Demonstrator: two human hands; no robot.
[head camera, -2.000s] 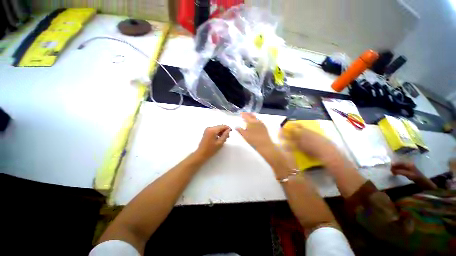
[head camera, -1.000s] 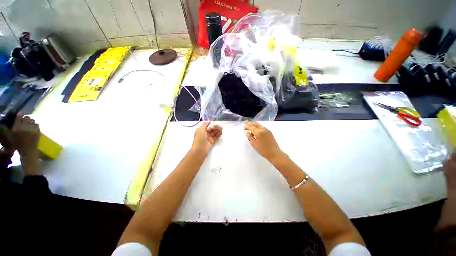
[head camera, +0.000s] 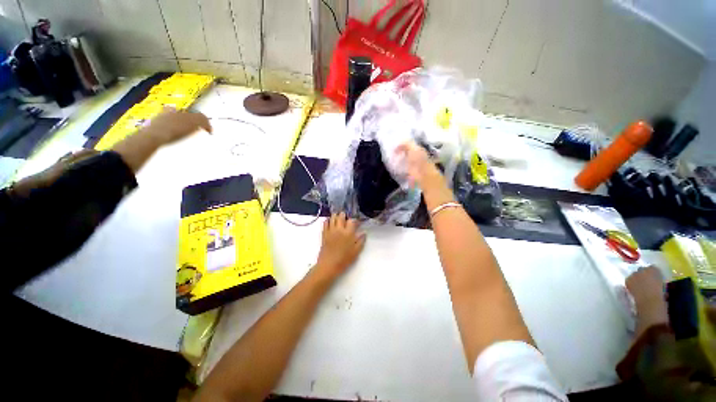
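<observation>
A large crumpled clear poly bag (head camera: 341, 169) with black pieces inside stands in front of me. My right hand (head camera: 416, 166) is at the upper middle of the bag, blurred; its grip cannot be made out. My left hand (head camera: 341, 245) lies at the bag's near edge, fingers together and pointing at it; whether it pinches the plastic is unclear. A yellow-and-black retail carton (head camera: 228, 247) lies to my left across the yellow-taped edge, printed face up.
A neighbour's arm (head camera: 78, 184) reaches in from the left toward flat cartons (head camera: 157, 102). White cable (head camera: 298, 224) loops left of the bag. At right are flat plastic bags (head camera: 585, 216), scissors (head camera: 620, 245), an orange bottle (head camera: 615, 155) and another person's hand (head camera: 646, 292).
My right hand has moved up and forward onto the bag. My left hand has shifted slightly down and right. A carton now lies at left, and the left neighbour's arm reaches over the table.
</observation>
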